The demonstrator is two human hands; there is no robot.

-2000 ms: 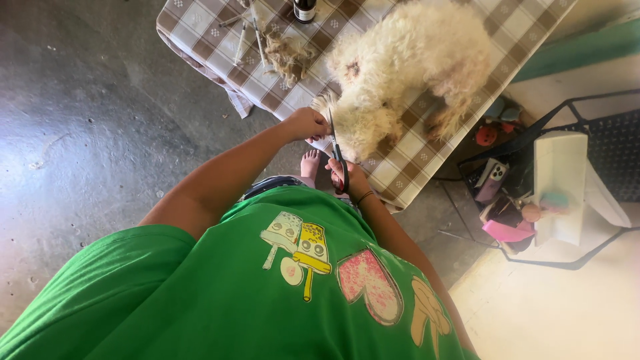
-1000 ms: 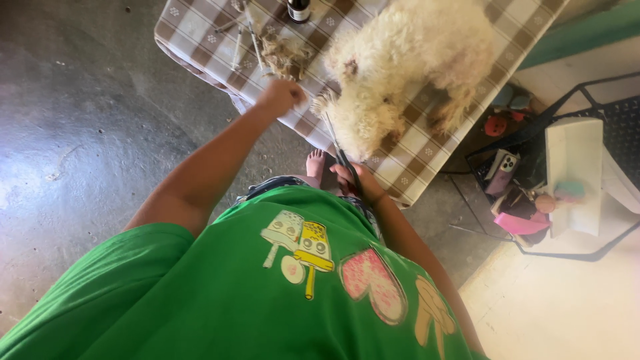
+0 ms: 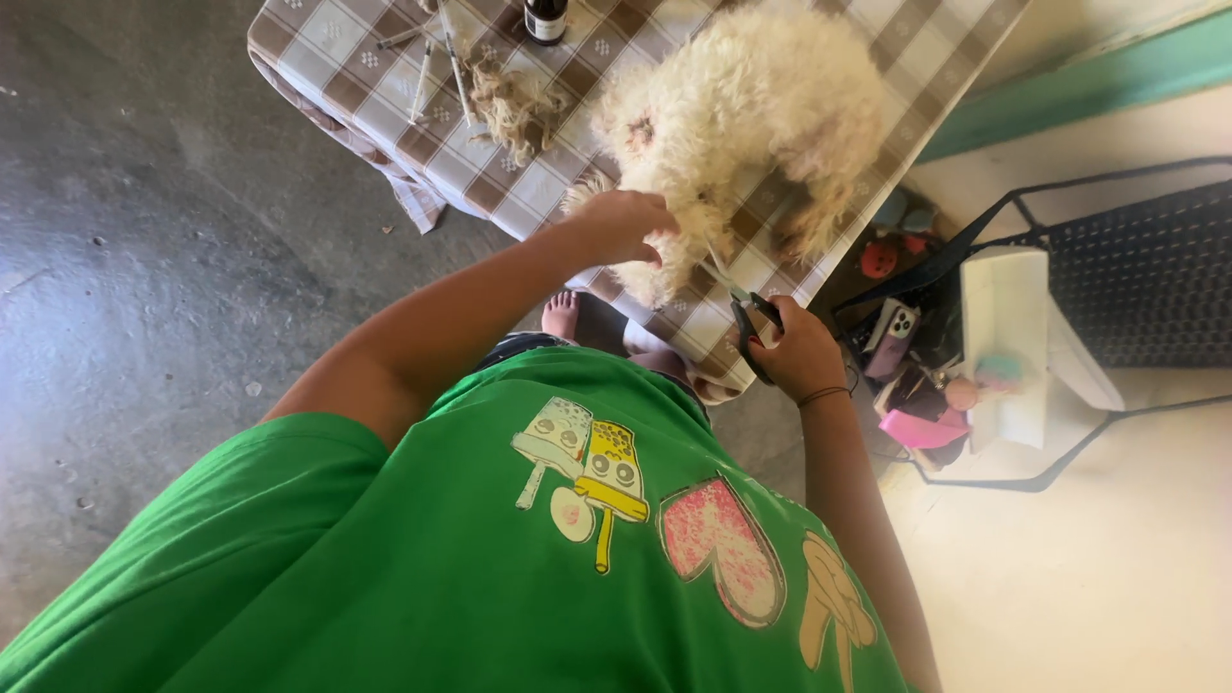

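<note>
A curly, cream-coated dog [image 3: 760, 91] lies on a table with a brown checked cloth [image 3: 539, 197]. My left hand [image 3: 624, 229] is over the fur at the dog's near end, its fingers apart; whether the fingertips touch the coat is hard to tell. Black-handled scissors [image 3: 749, 313] are in my right hand [image 3: 802, 354], with the blades parted a little and their tips at the fur, right of my left hand. A clump of cut fur [image 3: 517, 108] lies on the cloth, left of the dog.
Beside the fur clump are thin, pale sticks or tools [image 3: 452, 67], and a dark bottle [image 3: 546, 21] stands at the top. On the right, a black-framed chair [image 3: 1145, 269] holds a white container [image 3: 1006, 337], a phone [image 3: 893, 337] and a pink item [image 3: 924, 428]. A wall runs behind it.
My left hand has moved from beside the fur clump to the dog's near end. My right hand has moved right with the scissors, whose blades now point up and left.
</note>
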